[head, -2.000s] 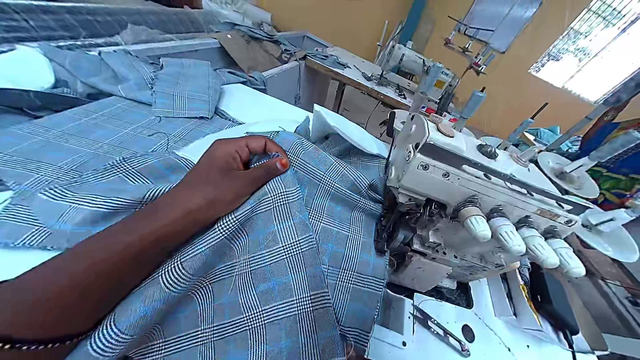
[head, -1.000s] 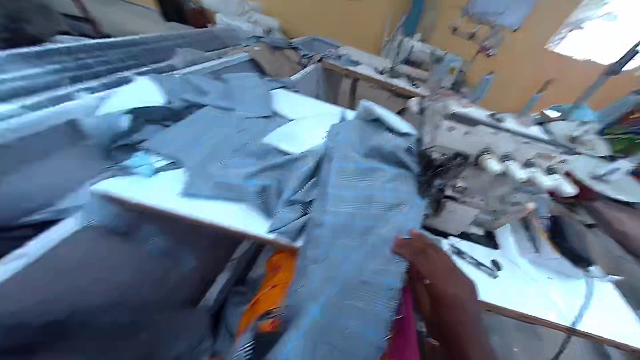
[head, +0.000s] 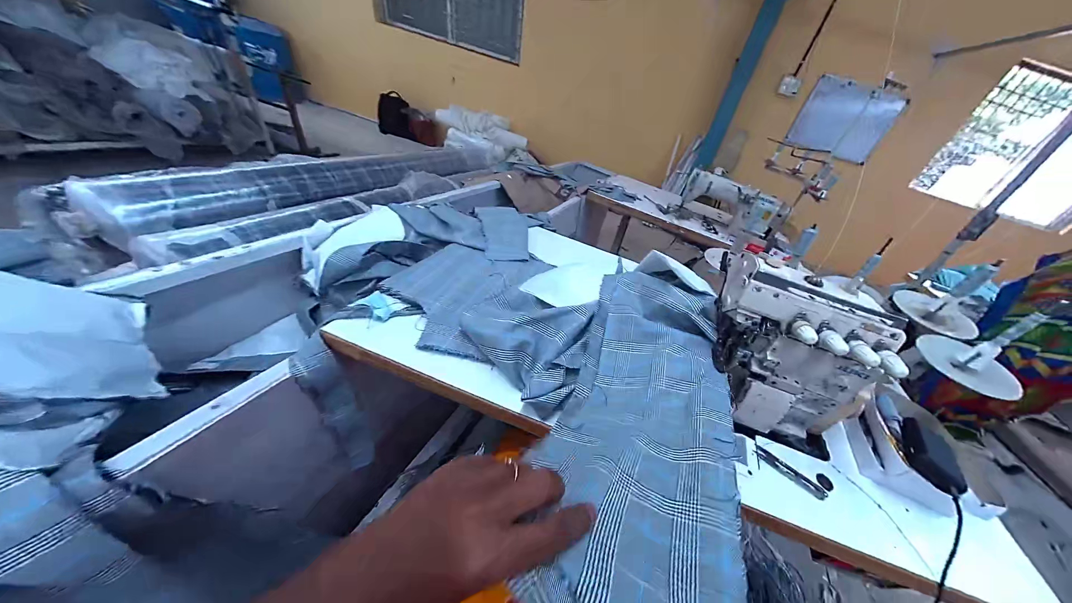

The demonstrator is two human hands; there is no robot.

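My left hand [head: 494,528] reaches in from the bottom, its fingertips over the left edge of a long grey checked fabric panel [head: 662,410]. Whether the fingers pinch the cloth is unclear. The panel hangs over the front of the white table [head: 469,377], with its far end close to the left side of an overlock sewing machine [head: 804,343]. Other grey fabric pieces [head: 469,276] and a white piece [head: 569,285] lie left of it. Orange cloth [head: 511,444] shows beside my hand. My right hand is out of view.
Metal tweezers [head: 791,471] and a black object [head: 930,456] lie on the table by the machine. Thread cones on stands [head: 971,356] stand at the right. Plastic-wrapped fabric rolls [head: 251,201] lie at the back left. A grey-walled bin [head: 218,318] is left of the table.
The panel, bunched under my left hand two seconds ago, now hangs lengthwise off the table's front. My right hand, on the panel's right edge a second ago, has left the view. The view has shifted.
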